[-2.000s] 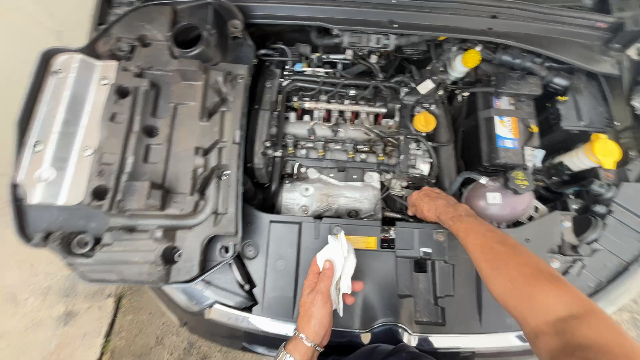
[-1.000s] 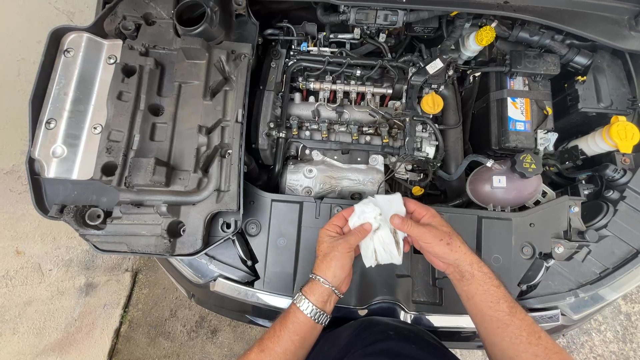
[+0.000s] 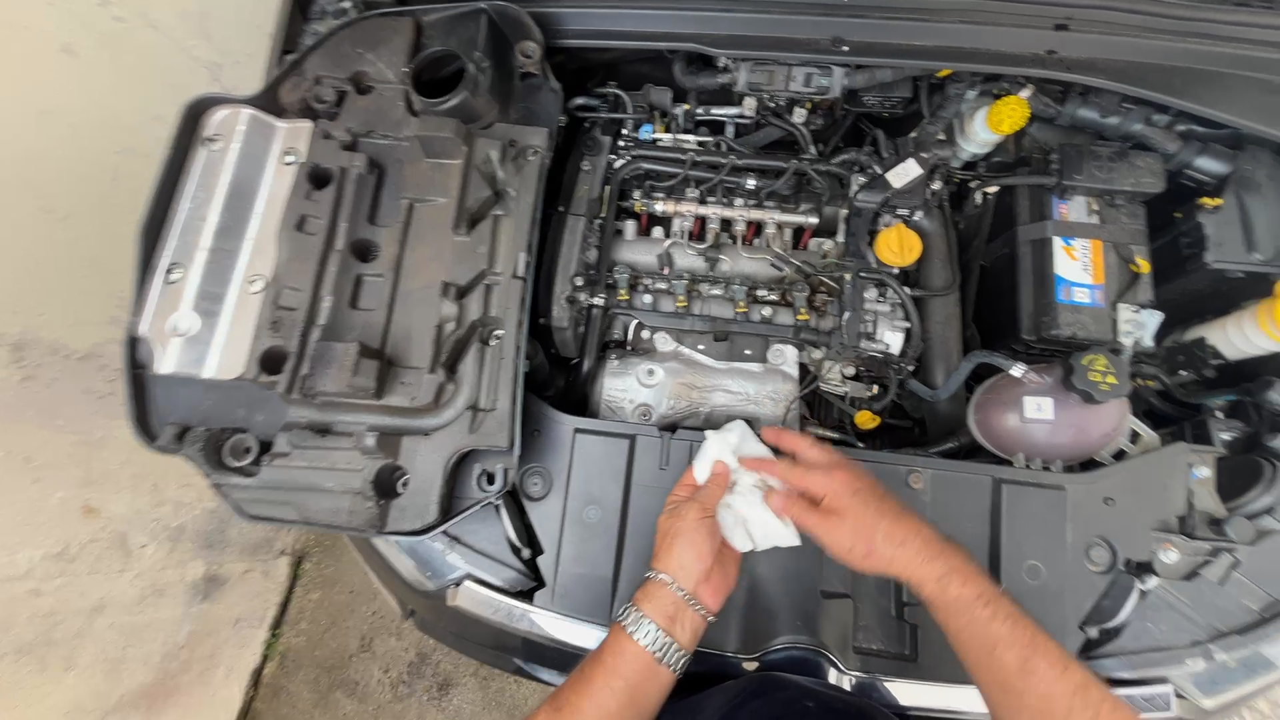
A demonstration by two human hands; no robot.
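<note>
A crumpled white paper towel (image 3: 755,510) is in my left hand (image 3: 695,540), its thumb pressed on the near side of the paper; that wrist wears a metal watch and a bracelet. My right hand (image 3: 840,500) has its fingers spread over the towel's right side, and whether they grip it I cannot tell. Both hands are above the black front panel (image 3: 590,500) of a car's engine bay. Just beyond them lies a silver heat shield (image 3: 690,385). A small yellow dipstick handle (image 3: 866,420) sits in the engine, right of the shield and beyond my right hand.
An upturned black engine cover (image 3: 400,300) lies at the left. The engine has a yellow oil filler cap (image 3: 897,244). On the right are a battery (image 3: 1070,250), a coolant tank (image 3: 1050,415) with a black cap, and a yellow-capped reservoir (image 3: 1245,325). Chrome trim (image 3: 530,615) runs along the front.
My right hand was down at the engine by the dipstick area two seconds ago, then came to the towel. It held the towel a second ago; its fingers are now more spread.
</note>
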